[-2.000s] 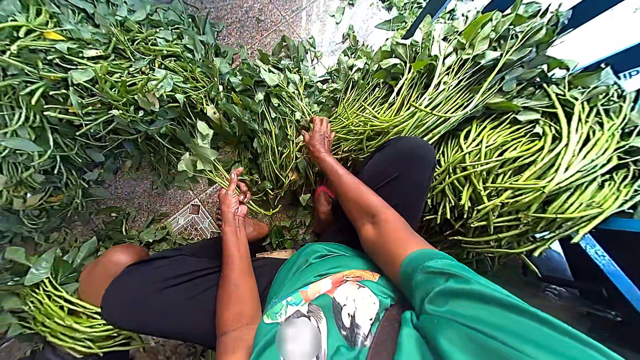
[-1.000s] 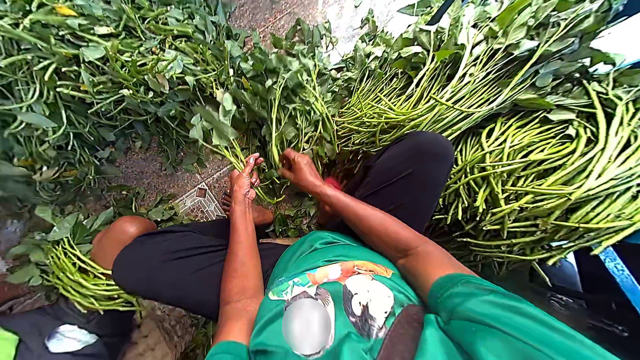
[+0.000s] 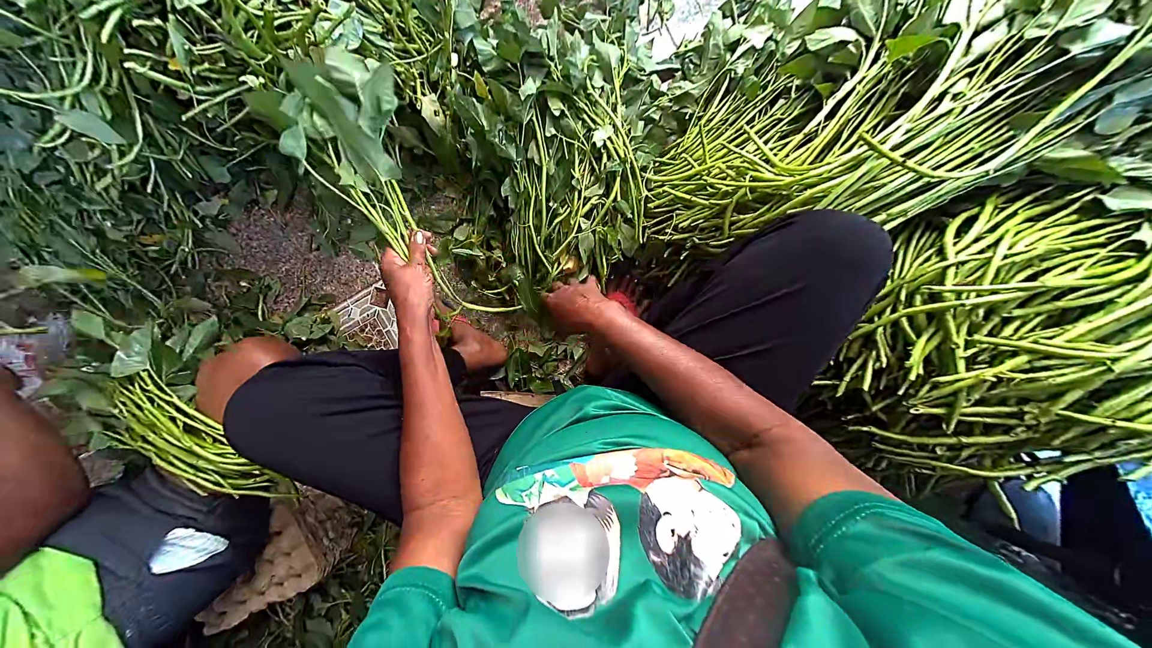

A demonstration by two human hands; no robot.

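Observation:
My left hand is closed around a small bunch of leafy green stems, whose leaves point up and away while the lower ends curve to the right. To the right, my right hand is low by the foot of a pile of upright leafy stems, with fingers bent down among leaves. Whether it grips a stem cannot be made out. A large heap of long green stems lies beyond my right knee, and another thick stack of stems is at the right.
Tangled greens cover the far left. A bundle of stems lies beside my left knee. Another person's leg is at the left edge, near a piece of cardboard. Patterned tile shows between my legs and the greens.
My right hand was up at the stem pile, then came close to my left hand; now the two are apart, the right one lower. The left hand keeps its bunch throughout.

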